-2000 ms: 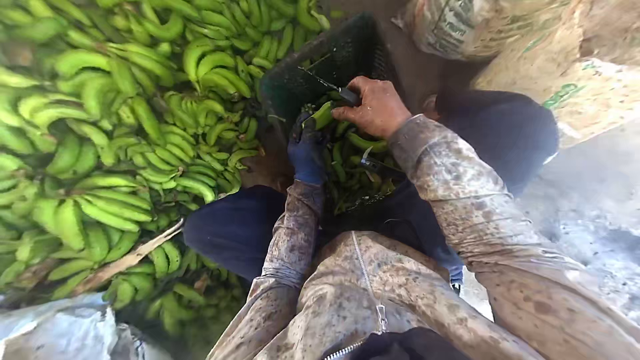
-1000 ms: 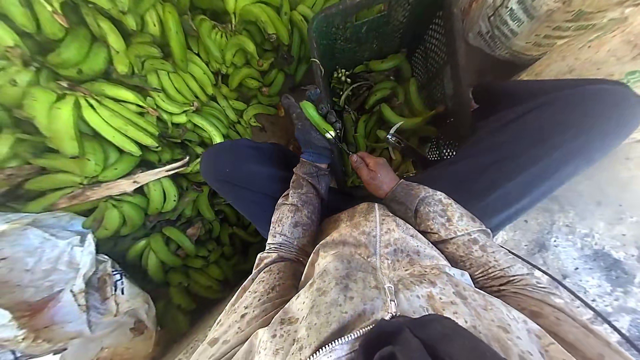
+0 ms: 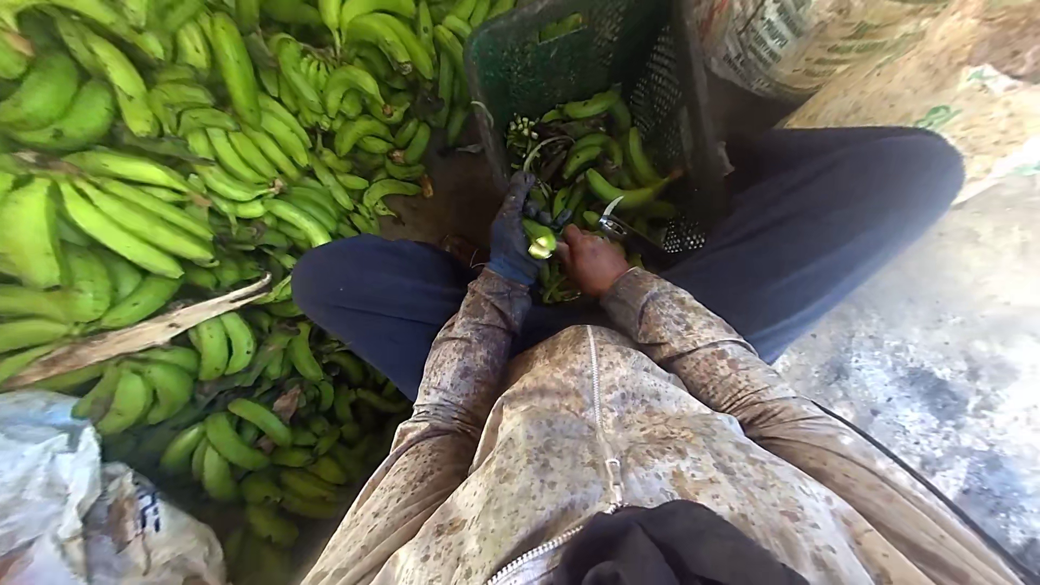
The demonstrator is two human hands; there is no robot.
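Note:
My left hand (image 3: 513,231), in a dark blue glove, grips a green banana (image 3: 539,240) with a pale cut end facing me. Close on its right is my bare right hand (image 3: 593,260), closed around a small tool that is mostly hidden by the fingers. Both hands are over the near part of a dark green plastic crate (image 3: 691,97) holding loose green bananas (image 3: 621,187). Just right of my right hand, a curved metal blade (image 3: 613,206) with a dark handle rests by the crate's side.
Green banana bunches (image 3: 130,227) cover the floor at the left, with a dry stalk strip (image 3: 146,329) across them. A white plastic sack (image 3: 49,471) lies at lower left. Printed woven sacks (image 3: 796,49) stand at upper right. Bare concrete floor (image 3: 918,349) shows at the right.
The banana in my left hand now shows its pale cut end toward me. My right hand, above the left one two seconds ago, is now lower and beside it.

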